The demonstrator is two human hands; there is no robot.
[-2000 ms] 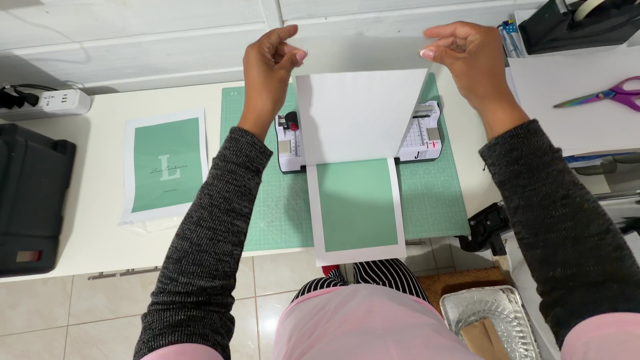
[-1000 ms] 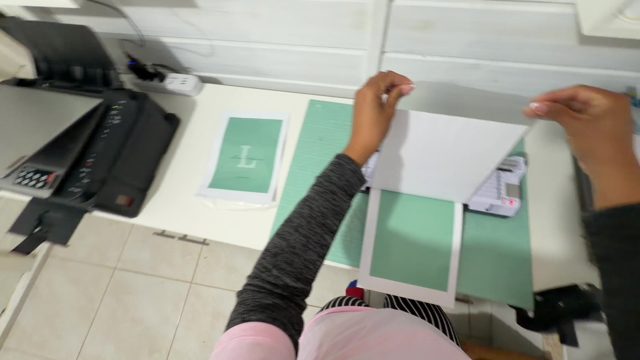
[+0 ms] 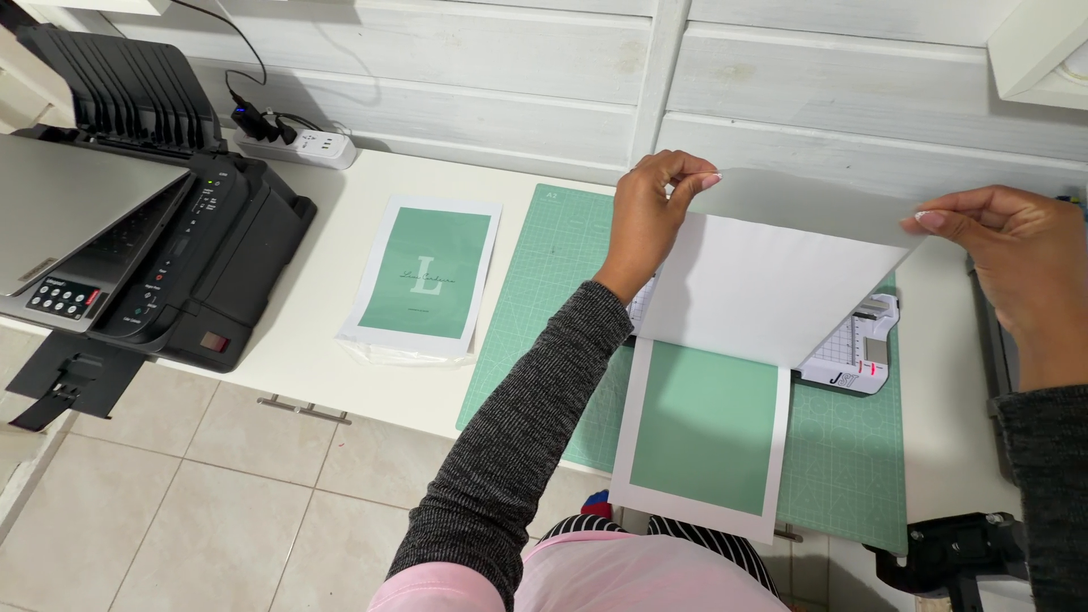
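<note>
My left hand (image 3: 659, 217) pinches the upper left corner of what looks like a clear film (image 3: 807, 191), and my right hand (image 3: 1003, 246) pinches its upper right corner. A white sheet (image 3: 756, 285) rises at a tilt with the film, its top edge below my fingertips. Under and in front of it, a green print with a white border (image 3: 705, 433) lies across a white paper trimmer (image 3: 850, 348) and overhangs the table's front edge. The sheets hide the trimmer's middle. A green cutting mat (image 3: 544, 314) lies beneath the trimmer.
Left of the mat, a green print with a white letter (image 3: 433, 272) lies over clear plastic on the white table (image 3: 425, 174). Farther left are a black printer (image 3: 212, 255), a laptop (image 3: 76, 204) on top of it, and a white power strip (image 3: 314, 149). A black clamp-like fixture (image 3: 952, 552) is at front right.
The view has swung left, bringing the printer and laptop into sight. Both hands remain at the raised sheet's upper corners throughout.
</note>
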